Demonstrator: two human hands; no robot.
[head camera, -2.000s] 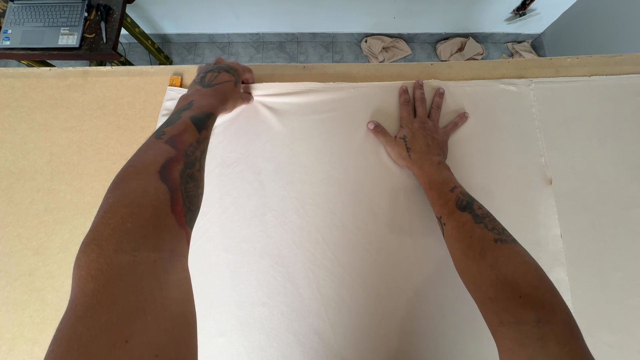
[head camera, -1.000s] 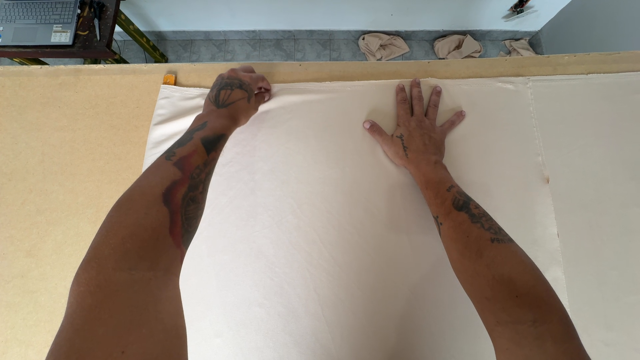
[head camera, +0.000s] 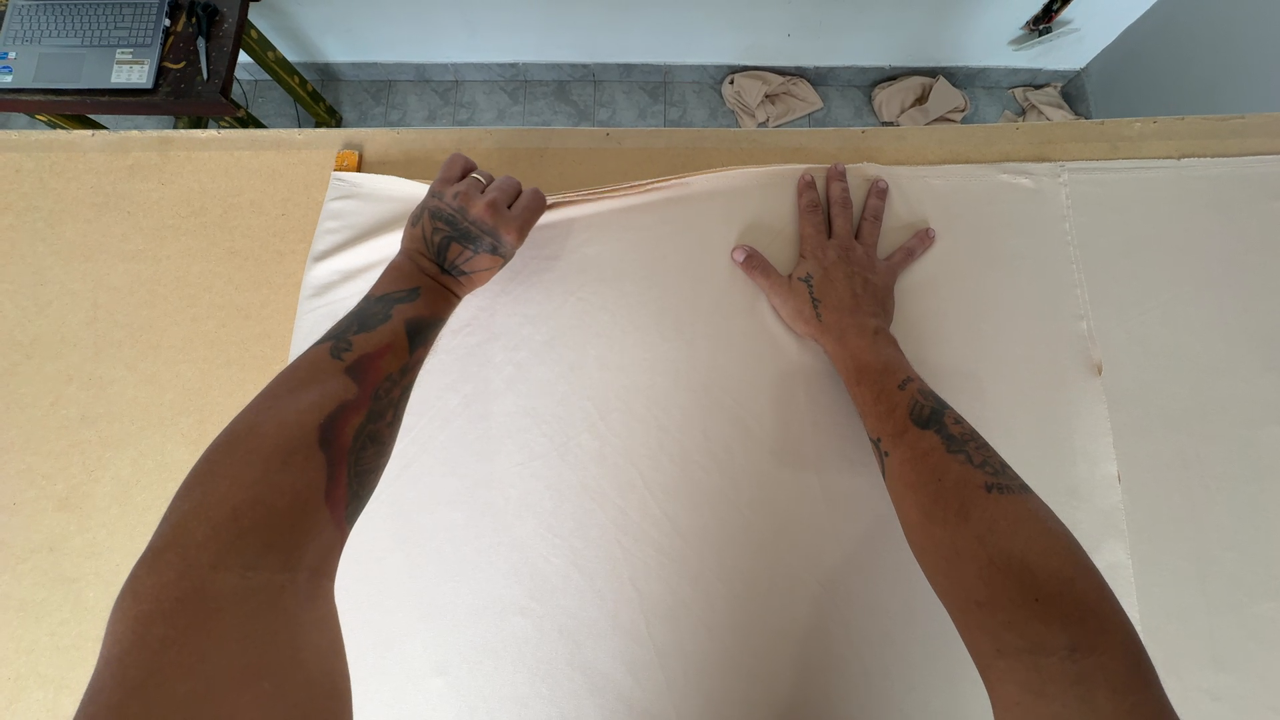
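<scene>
Cream fabric (head camera: 640, 430), apparently in layers at its far edge, lies spread over a tan board table (head camera: 130, 250). My left hand (head camera: 475, 220), with a ring on one finger, is closed on the fabric's far edge near its left corner; the fingertips are hidden, and the edge bows toward me beside it. Flat on the fabric with fingers spread rests my right hand (head camera: 840, 255), its fingertips by the far edge. A small orange block (head camera: 347, 161) sits at the fabric's far left corner. A seam or cut edge runs down the fabric right of my right hand.
Beyond the table's far edge, several crumpled beige cloths (head camera: 770, 98) lie on the grey tiled floor (head camera: 560, 100) by the wall. At the far left, a dark table (head camera: 215, 80) holds a laptop (head camera: 80, 45) and black-handled scissors (head camera: 203, 35).
My left hand has moved right along the far edge and then slightly toward me, with the fabric edge drawn into a bow. My right hand has stayed nearly in place.
</scene>
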